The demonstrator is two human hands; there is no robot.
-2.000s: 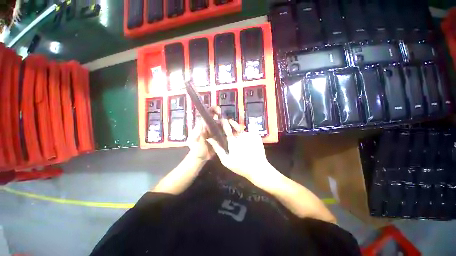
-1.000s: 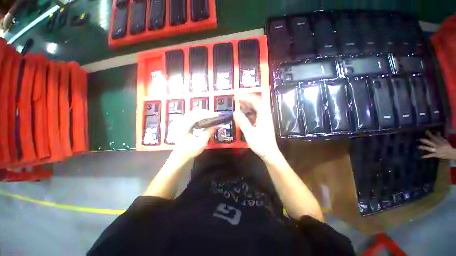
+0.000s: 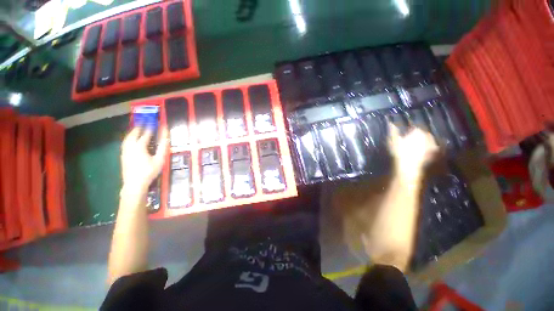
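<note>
My left hand (image 3: 143, 155) is at the far left pocket of the red phone tray (image 3: 288, 173), its fingers around the lower part of a keypad phone (image 3: 146, 116) with blue film facing up. The other visible phones in this tray lie face down, with pale label patches on their open backs. My right hand (image 3: 414, 146) is blurred over the near right part of the glossy black cover tray (image 3: 310, 179); its fingers point down among the back covers, and whether it holds one cannot be told.
Another red tray (image 3: 136, 82) with black phones lies farther across at the left. Red tray stacks stand at left (image 3: 30, 176) and right (image 3: 501, 73). Below the bench edge at right is a cardboard carton (image 3: 349, 225) with black blister trays (image 3: 446, 218). Part of another person's arm (image 3: 540, 164) shows at far right.
My hands have parted from the middle: the left has moved left to the tray's formerly empty pocket, with the blue-filmed phone, and the right over the cover tray. The view has shifted right.
</note>
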